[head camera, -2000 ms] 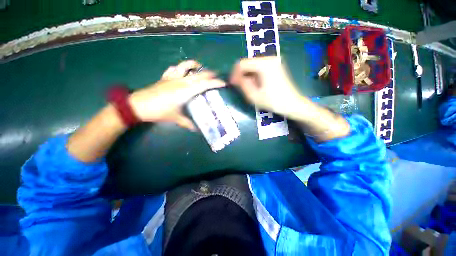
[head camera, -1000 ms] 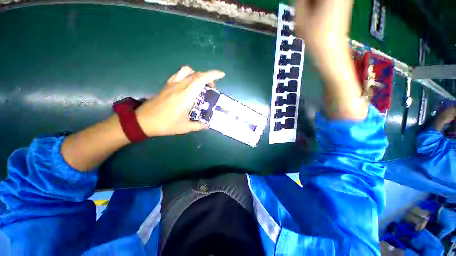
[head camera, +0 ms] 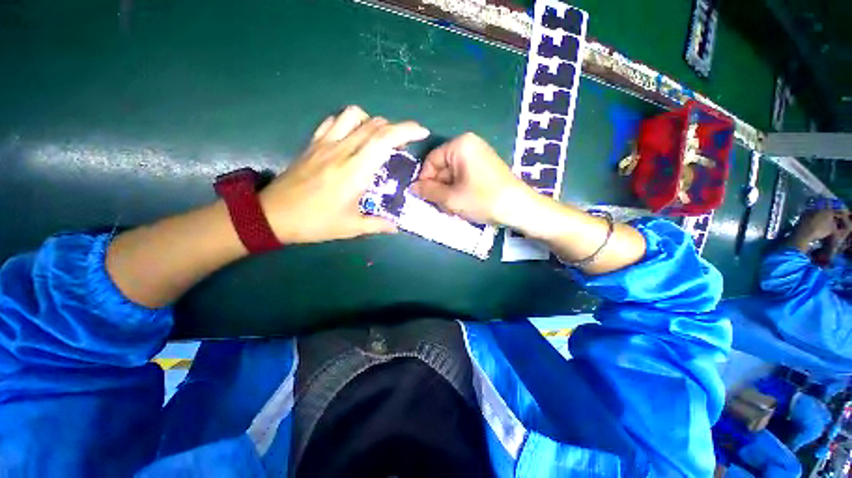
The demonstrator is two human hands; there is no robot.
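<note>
A silver-white phone mid-frame (head camera: 447,231) lies tilted in front of me, its dark mainboard end (head camera: 390,181) at the upper left. My left hand (head camera: 329,182) holds the frame at that end, thumb and fingers around its edges. My right hand (head camera: 475,182) is over the frame, fingertips pinched together at the edge of the black area. Whether a small piece is between them is hidden. A white liner strip (head camera: 549,103) with a row of black die-cut stickers runs beside my right hand, its lower part partly covered by that hand.
A red bin (head camera: 661,161) with tan pieces stands to the right, with part of another strip (head camera: 697,227) below it. A worn ledge (head camera: 631,70) separates the bench from a green belt carrying a phone frame (head camera: 701,37). Another person's blue sleeve (head camera: 794,280) is at far right.
My right hand has come back from the far side beyond the strip to the frame. My left hand still holds the frame. The red bin is now uncovered.
</note>
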